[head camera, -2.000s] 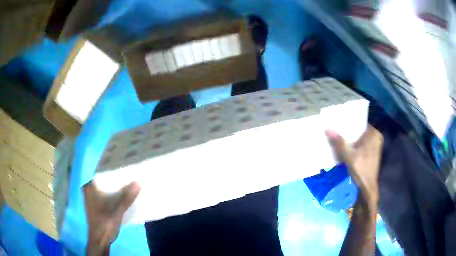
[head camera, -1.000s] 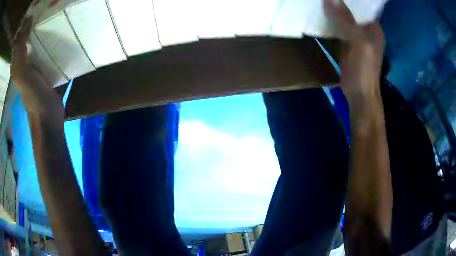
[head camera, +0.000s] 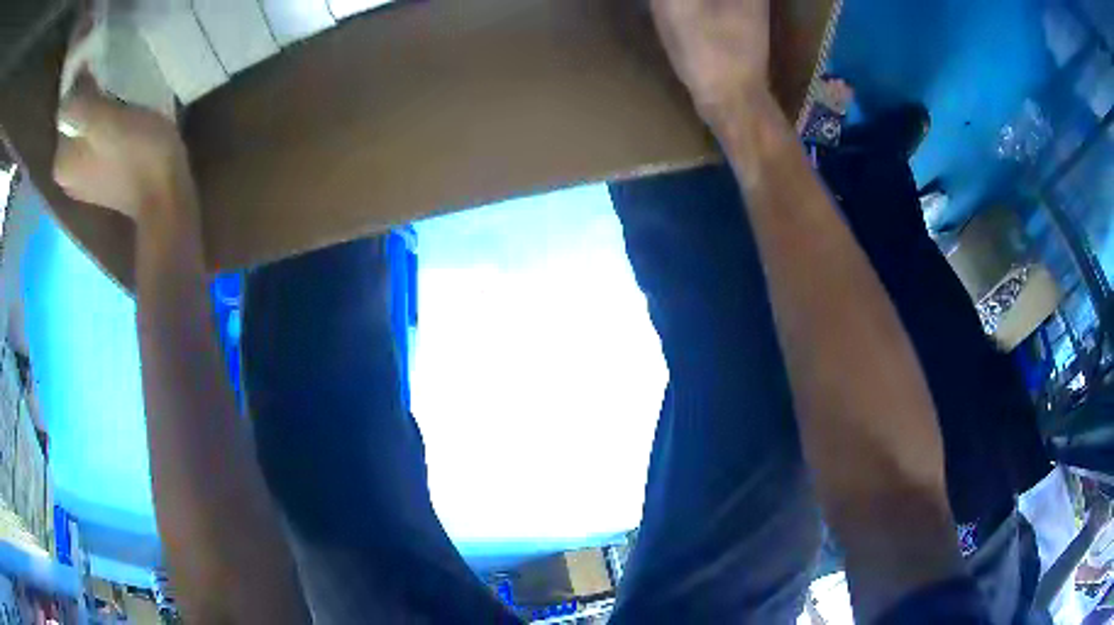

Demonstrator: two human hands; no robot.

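A brown shipping carton (head camera: 440, 134) lies open across the top of the view, in front of my legs. A row of white product boxes (head camera: 226, 39) sits inside it, behind the near wall, cut off by the top edge. My left hand (head camera: 122, 156) is inside the carton's left end, fingers bent, against the end of the row. My right hand (head camera: 718, 43) reaches over the near wall at the right; its fingers are cut off by the top edge. Whether either hand still grips the boxes cannot be told.
A person in dark clothes (head camera: 935, 317) is close at my right. Blue plastic (head camera: 403, 293) shows beside my leg. The glossy floor (head camera: 525, 366) shows between my legs. Stacked cartons (head camera: 18, 427) are at the left edge, and a brown box (head camera: 568, 574) shows at the bottom.
The row of white boxes, earlier held up between both hands, has gone down into the brown carton. My right hand has moved left and up, partly out of the picture. My left hand has moved right.
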